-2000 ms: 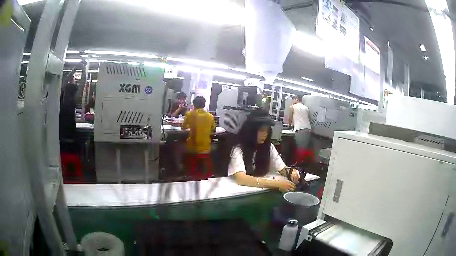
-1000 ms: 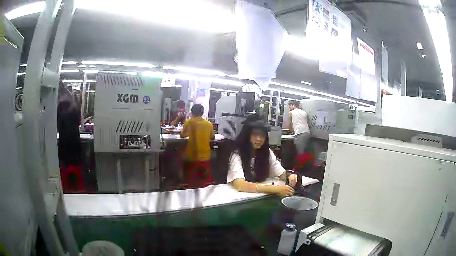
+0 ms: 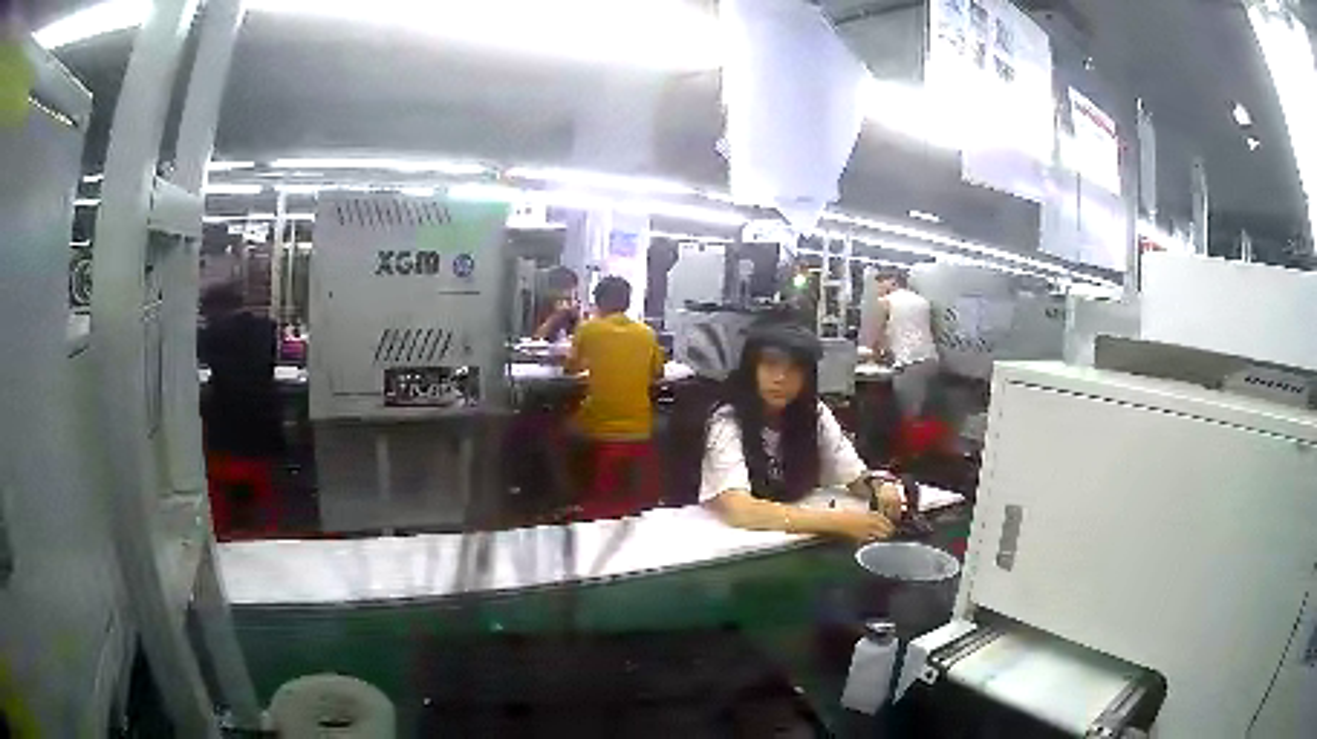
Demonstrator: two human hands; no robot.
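Observation:
Neither of my hands is in the picture. Nearest in front of me lies a dark, flat surface [image 3: 621,686] at the bottom middle, too blurred to name. A white roll [image 3: 332,710] stands at the bottom left, cut off by the lower edge. A white bottle [image 3: 870,667] stands upright to the right, in front of a grey bin [image 3: 907,566]. A short conveyor [image 3: 1052,679] comes out beside a large white cabinet [image 3: 1141,534].
A seated person [image 3: 780,433] in a white top rests both arms on a long white counter [image 3: 477,560]. Other workers stand or sit behind, one in a yellow shirt [image 3: 618,378]. A white machine [image 3: 409,311] stands back left. A metal frame [image 3: 145,390] rises close on the left.
The view has shifted slightly, so the scene sits further right than one second ago. The seated person, bent over the counter two seconds ago, now has the head raised.

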